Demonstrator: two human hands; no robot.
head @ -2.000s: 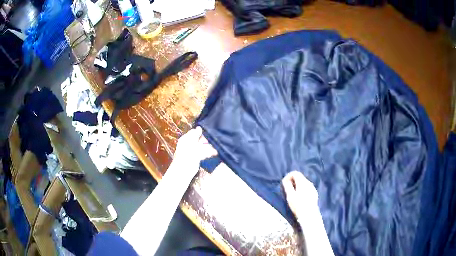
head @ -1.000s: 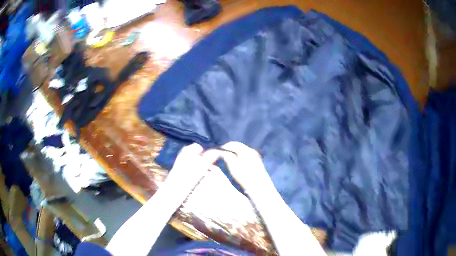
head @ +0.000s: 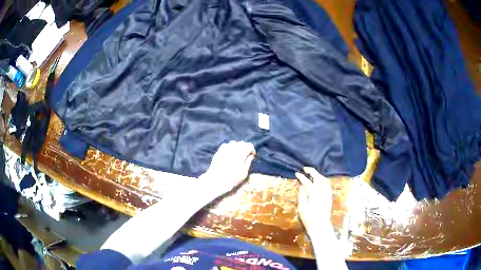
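A navy jacket [head: 211,95] lies spread on the table with its shiny dark lining up and a matt navy border around it. A small white label [head: 263,121] shows on the lining near the lower edge. A dark shiny sleeve [head: 327,68] runs over the jacket's right side. My left hand [head: 230,164] is closed on the jacket's lower edge, near the middle. My right hand [head: 315,194] pinches the same edge further right between thumb and fingers.
More navy garments [head: 422,95] lie in long folds at the right. A yellow tape roll [head: 33,77], a blue-and-white bottle [head: 16,75] and black strips [head: 34,126] are at the left. White scraps [head: 47,195] lie beyond the left edge. A blue bin [head: 438,262] shows below the right edge.
The view has swung right. My hands, which were close together near the jacket's left corner, are now apart and further right along its lower edge. The label and sleeve now show.
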